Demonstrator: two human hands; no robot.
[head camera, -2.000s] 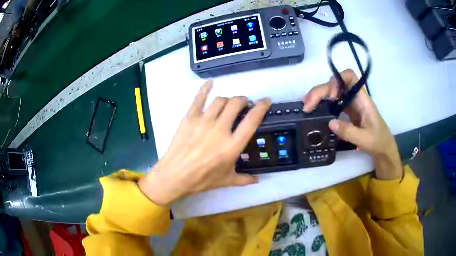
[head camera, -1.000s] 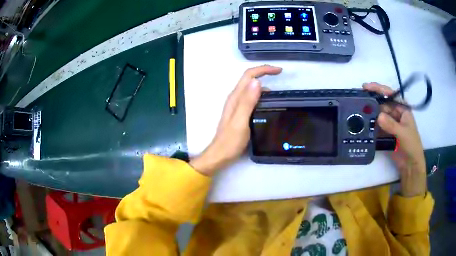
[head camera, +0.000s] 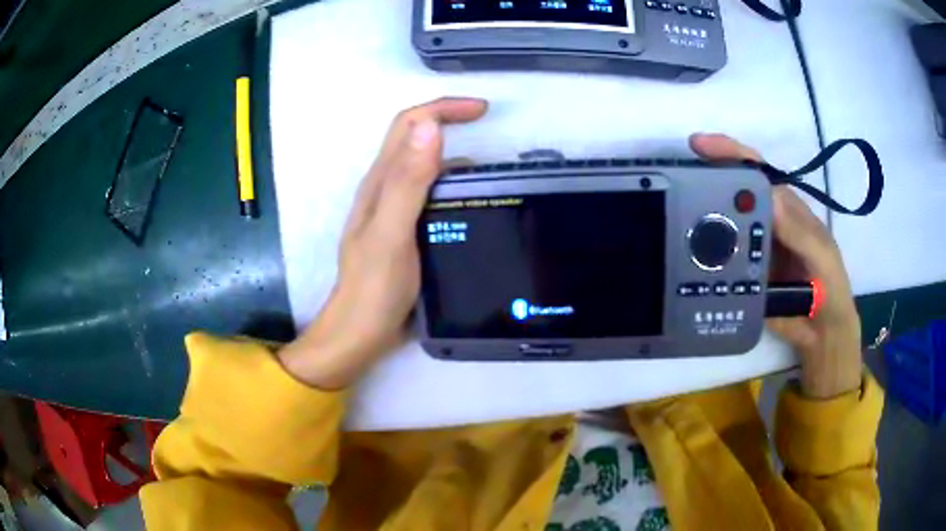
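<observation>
A grey portable media player (head camera: 716, 332) is held at its two ends, its front facing up. Its display screen (head camera: 581, 259) is dark, with small text at upper left and a blue Bluetooth mark at lower middle. The round navigation dial (head camera: 714, 243) is right of the screen. My left hand (head camera: 389, 228) grips the left end. My right hand (head camera: 814, 249) is around the right end, partly hidden behind it. A black USB flash drive (head camera: 790, 300) with a reddish end sticks out of the right side. A wrist strap (head camera: 874, 176) loops from the upper right corner.
A second player (head camera: 664, 47), cut off by the top edge, lies on the white mat (head camera: 322, 83). A yellow stick with a black end (head camera: 244, 140) and a thin black frame (head camera: 178, 122) lie left on the green worktop (head camera: 62, 228). A red stool (head camera: 78, 446) is below left.
The player's front has come from tilted, under my left hand, to face the camera. Its icon menu has given way to a dark Bluetooth screen. My left hand has moved to the left end.
</observation>
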